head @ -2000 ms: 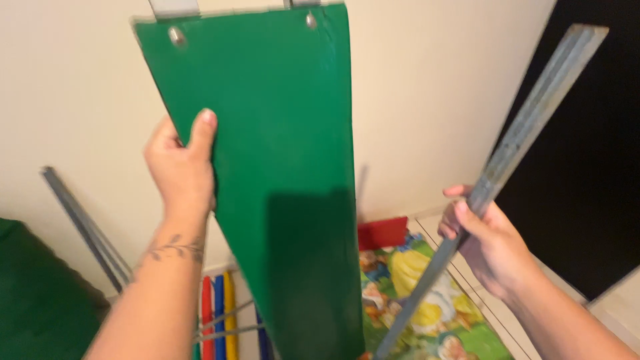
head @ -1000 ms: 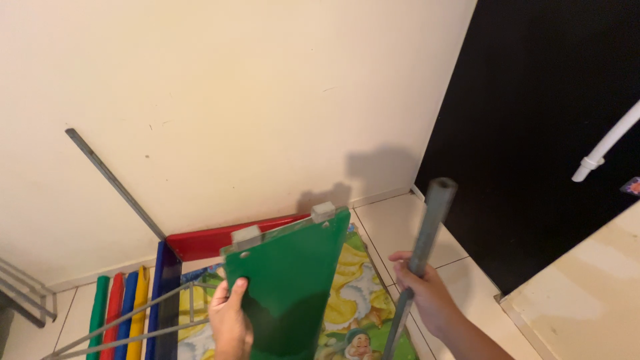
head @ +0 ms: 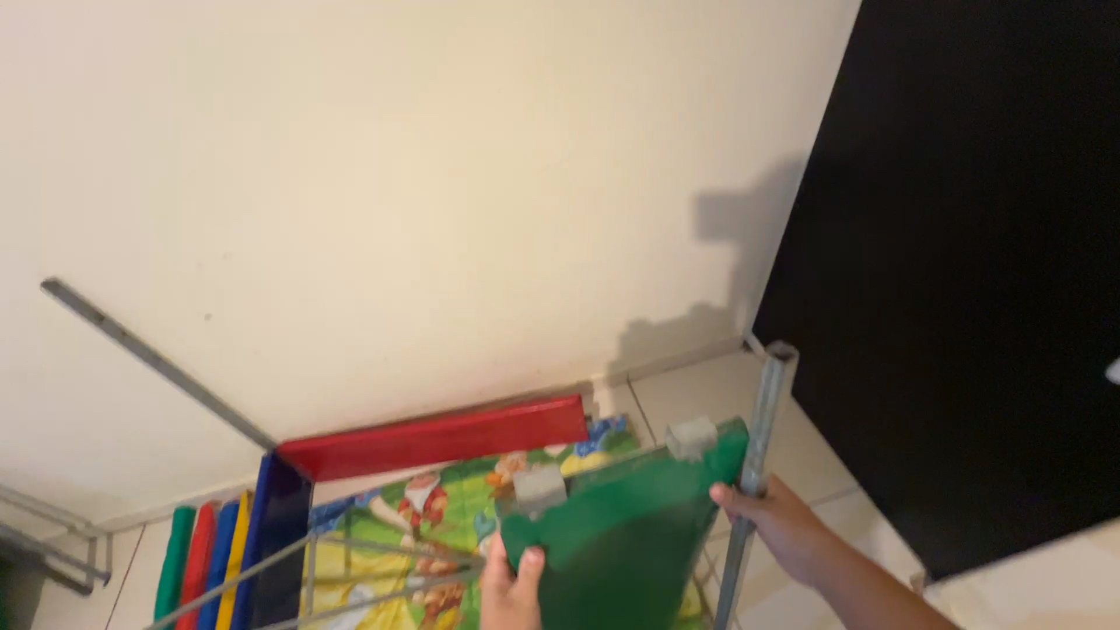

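My left hand [head: 512,582] grips the near left edge of a green panel [head: 626,542], thumb on its face. Two pale grey blocks [head: 538,488] stick out from the panel's top edge. My right hand [head: 761,512] is closed around a grey metal tube [head: 763,420] that stands nearly upright, its open end up, close beside the panel's right corner. The lower ends of the tube and the panel run out of view.
A red board [head: 446,437] lies along the wall, meeting a blue board [head: 278,542] where a metal post [head: 157,360] rises. Coloured tubes [head: 203,560], thin metal rods [head: 254,573] and a cartoon-printed mat [head: 446,507] are on the tiled floor. A black panel [head: 954,289] stands right.
The green panel, held facing the camera two seconds ago, is now lower and tilted away. The metal tube has come closer to the panel's right side. The view has shifted widely.
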